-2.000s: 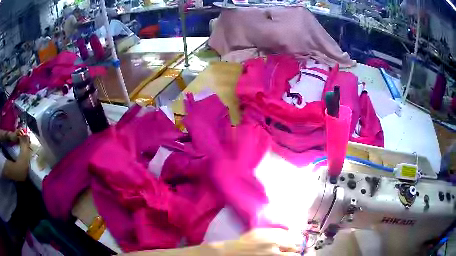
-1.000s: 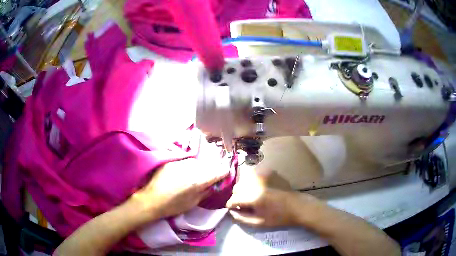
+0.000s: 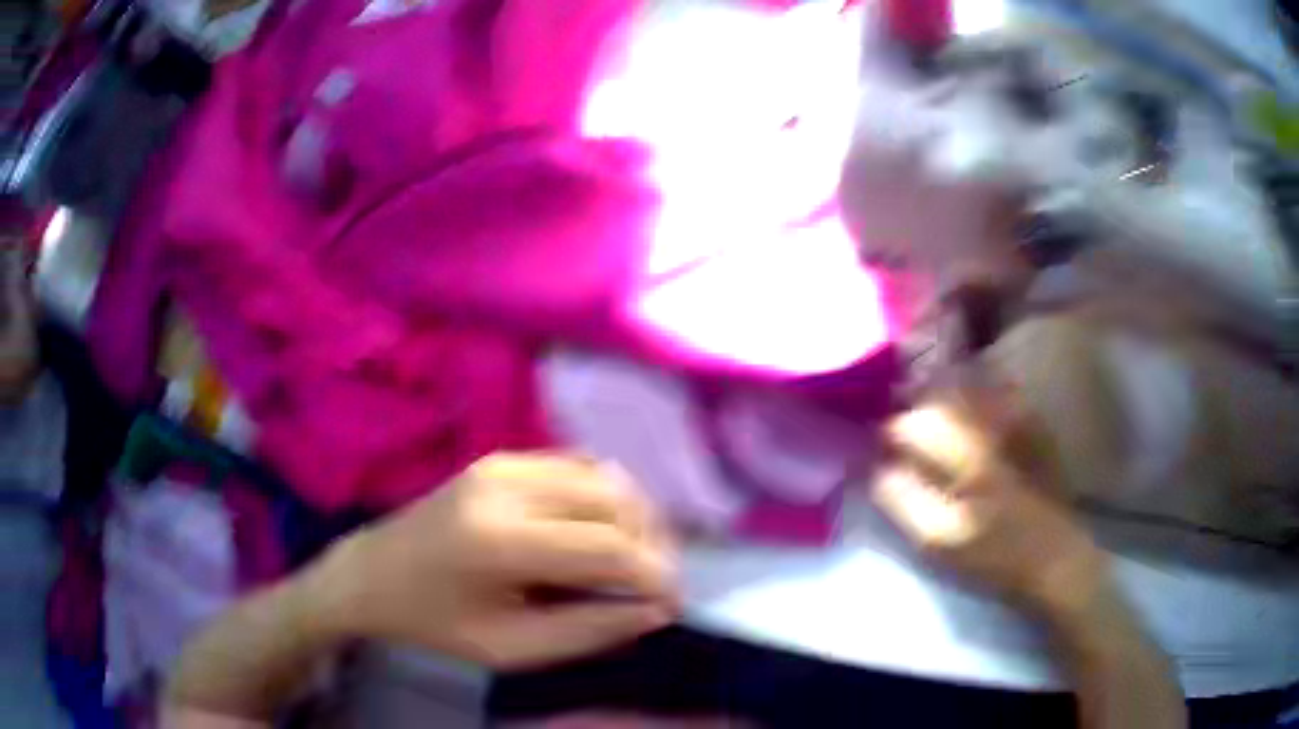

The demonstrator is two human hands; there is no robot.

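Observation:
The magenta garment (image 3: 484, 242) lies in a large heap left of the sewing machine (image 3: 969, 200), its upper right part lost in lamp glare. Pale lilac panels (image 3: 641, 427) with dark pink lines show at its near edge. My left hand (image 3: 556, 563) is at the table's front edge, below the pale panels and apart from the needle area. Its fingers are curled; whether they hold anything is hidden. My right hand (image 3: 962, 491) is just below the needle area, fingertips bent beside the garment's right edge. Blur hides whether it grips the cloth.
The white table (image 3: 841, 612) shows its front edge between my hands. At the lower left are pale and pink pieces (image 3: 171, 556) beside a green basket rim (image 3: 157, 449). Part of another person (image 3: 22, 328) shows at the far left edge.
The view has swung, so machine and garment sit further right and higher. My left hand has left the cloth by the needle and moved towards the front edge. My right hand stays near the needle.

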